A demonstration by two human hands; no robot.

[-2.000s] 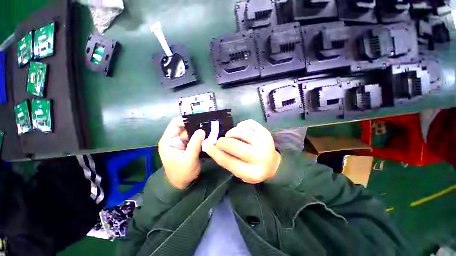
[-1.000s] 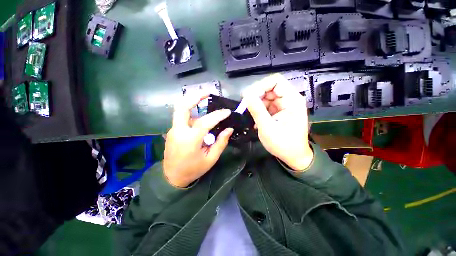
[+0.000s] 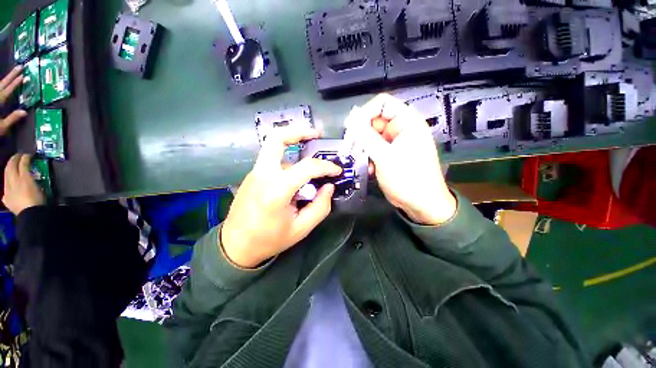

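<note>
My left hand holds a black square housing part by its left side, thumb and fingers on its face, over the bench's front edge. My right hand is at the part's upper right corner, with pinched fingertips touching it. A small white piece shows between my left fingers; I cannot tell what it is. Just behind my left hand, a rear housing lies on the bench, partly covered by my fingers. Further back lies a black housing with a round black piece and a white ribbon cable standing out.
Rows of black assemblies stand at the right. A housing with a green window lies at the back left. Green circuit boards lie on a dark mat; another person's hands touch there. A red stool and cardboard box are below right.
The held part has turned so its face with an octagonal outline shows. My right hand stays at its upper right. Another person's hands have come in over the boards at the left.
</note>
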